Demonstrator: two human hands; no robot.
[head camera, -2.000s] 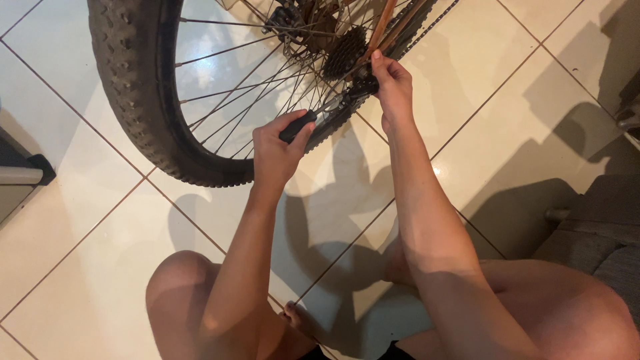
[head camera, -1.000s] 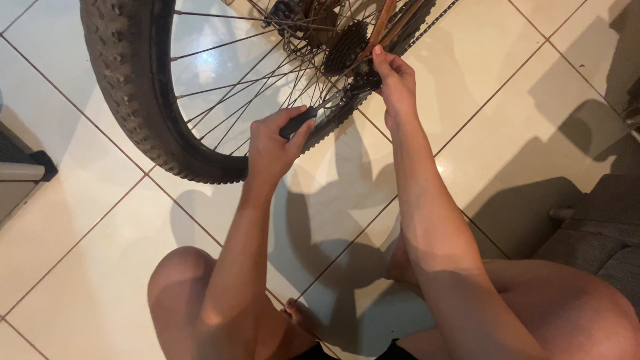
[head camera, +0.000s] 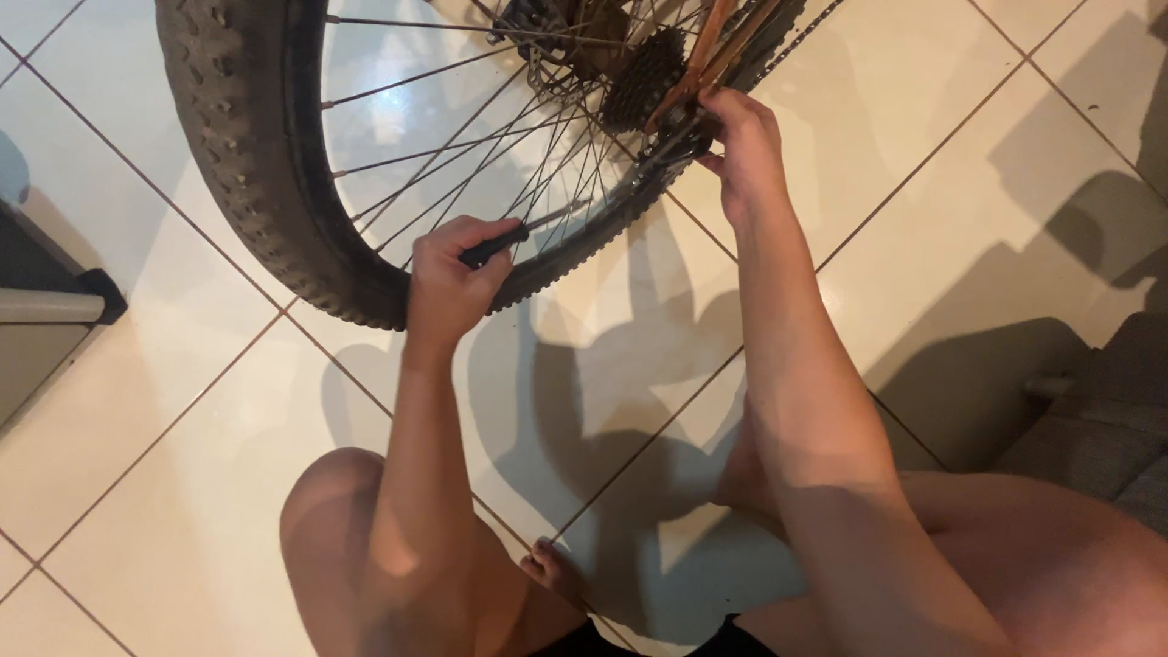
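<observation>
My left hand (head camera: 461, 274) is closed around the black handle of a screwdriver (head camera: 495, 245). The metal shaft points up and right, in front of the spokes, with its tip a little away from the rear derailleur (head camera: 677, 141). At that derailleur is my right hand (head camera: 750, 146), thumb and fingers on its outer side by the frame end; what exactly the fingertips pinch is hidden. Beside it are the rear cassette (head camera: 646, 80) and the orange-brown bicycle frame tubes (head camera: 710, 41). A knobby bicycle tyre (head camera: 246, 173) curves down the left and under the left hand.
The bicycle chain (head camera: 803, 41) runs up to the right. A disc brake rotor (head camera: 547, 78) sits by the hub. Light floor tiles (head camera: 182, 474) lie below. A dark-footed piece of furniture (head camera: 108, 297) stands at left, grey upholstered furniture (head camera: 1086, 411) at right. My knees and feet flank the arms.
The screwdriver in my left hand has drawn back down and left, its tip now apart from the derailleur. My right hand stays at the derailleur.
</observation>
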